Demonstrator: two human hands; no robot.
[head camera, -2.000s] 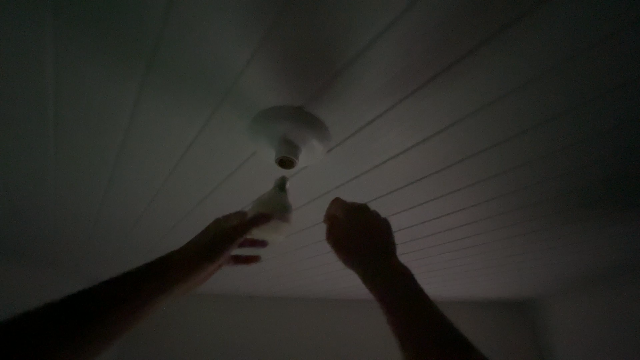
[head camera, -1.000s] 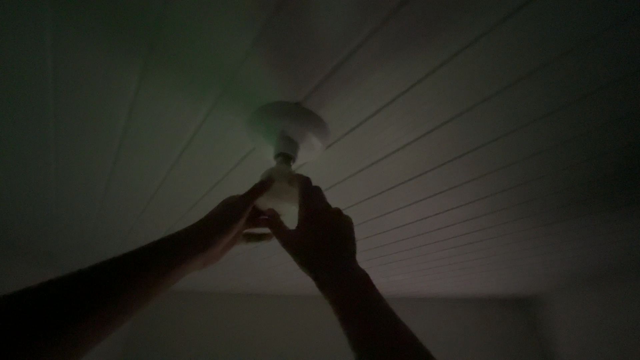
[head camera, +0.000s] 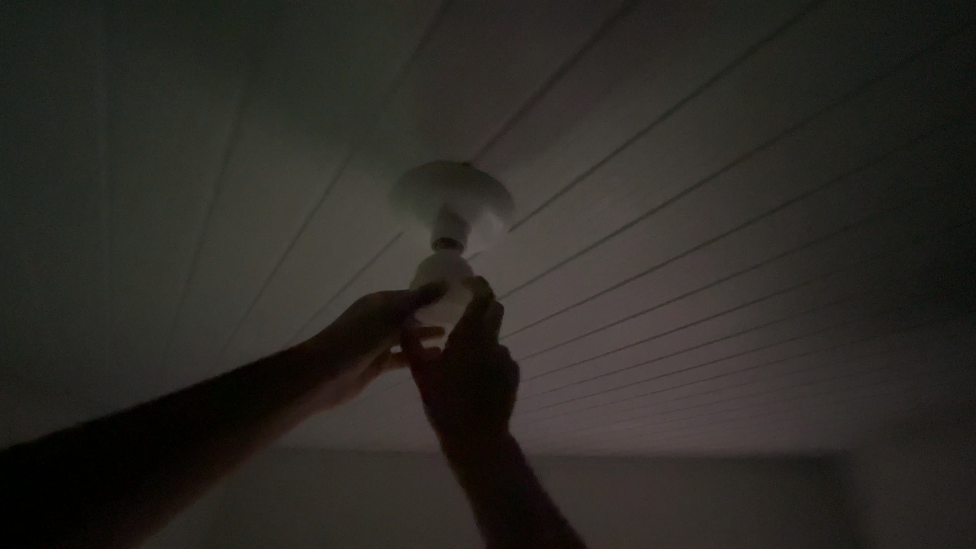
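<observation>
In the dim head view, a white light bulb (head camera: 444, 268) is upright, its base at the mouth of the lamp socket (head camera: 450, 229) of a round white ceiling fixture (head camera: 453, 187). How far the base sits inside the socket I cannot tell. My left hand (head camera: 374, 335) holds the bulb from the left, thumb across its side. From the right and below, my right hand (head camera: 469, 366) has its fingers on the bulb too. Both hands are dark against the ceiling, and they hide part of the bulb's lower half.
A ceiling of long panels with dark seams (head camera: 656, 229) surrounds the fixture. Beyond my forearms, a wall (head camera: 648, 496) meets the ceiling at the bottom of the view. The room is very dark.
Two seconds ago the bulb was below the socket in my left hand, with my right hand apart from it. The bulb has moved up to the socket, and my right hand has joined it.
</observation>
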